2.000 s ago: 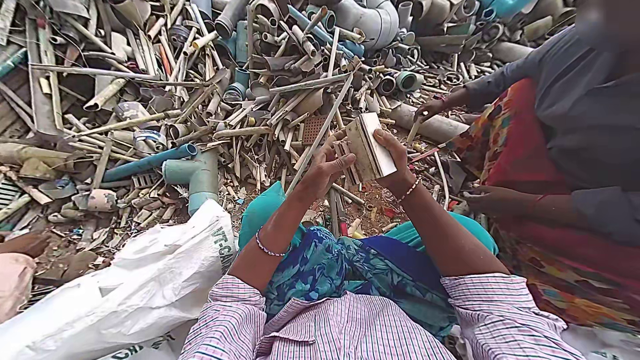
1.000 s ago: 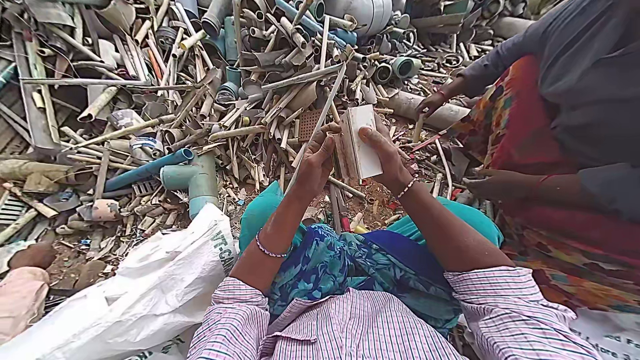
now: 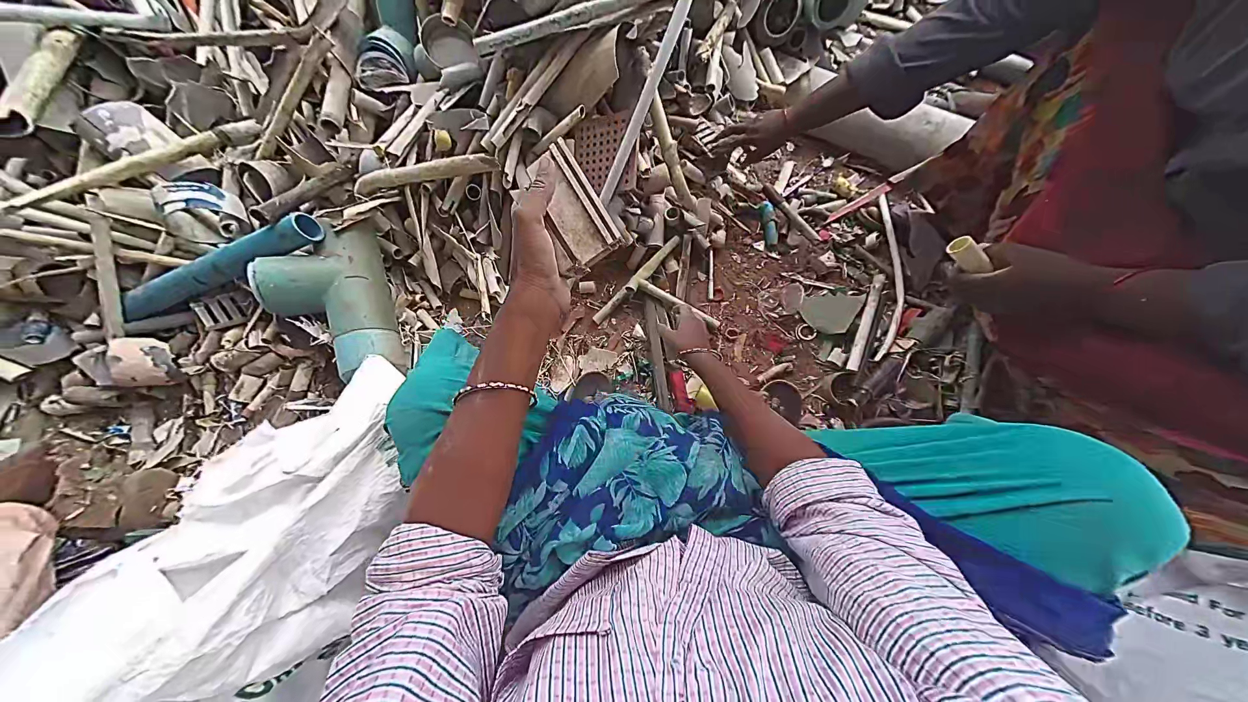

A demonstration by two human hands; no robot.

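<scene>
My left hand (image 3: 536, 244) is stretched forward over the scrap and holds a flat, grooved off-white piece (image 3: 583, 207), probably plastic, along its left side. Just behind that piece lies a brown perforated plate (image 3: 603, 146). Lower and to the right, my right hand (image 3: 685, 333) reaches down to the ground beside a thin pale stick (image 3: 678, 300) and a dark upright strip (image 3: 655, 353). Its fingers are small and partly hidden, so whether they grip anything cannot be told.
Broken pipes and plastic scrap cover the ground ahead, with a blue pipe (image 3: 224, 265) and a grey-green pipe tee (image 3: 356, 288) at left. White sacks (image 3: 263, 526) flank my legs. A co-worker at right holds a short yellowish pipe piece (image 3: 968, 254) and reaches into the pile.
Both my hands were at the off-white piece before. My right hand has let go and moved down to the ground; my left hand has moved left with the piece. The view has shifted noticeably.
</scene>
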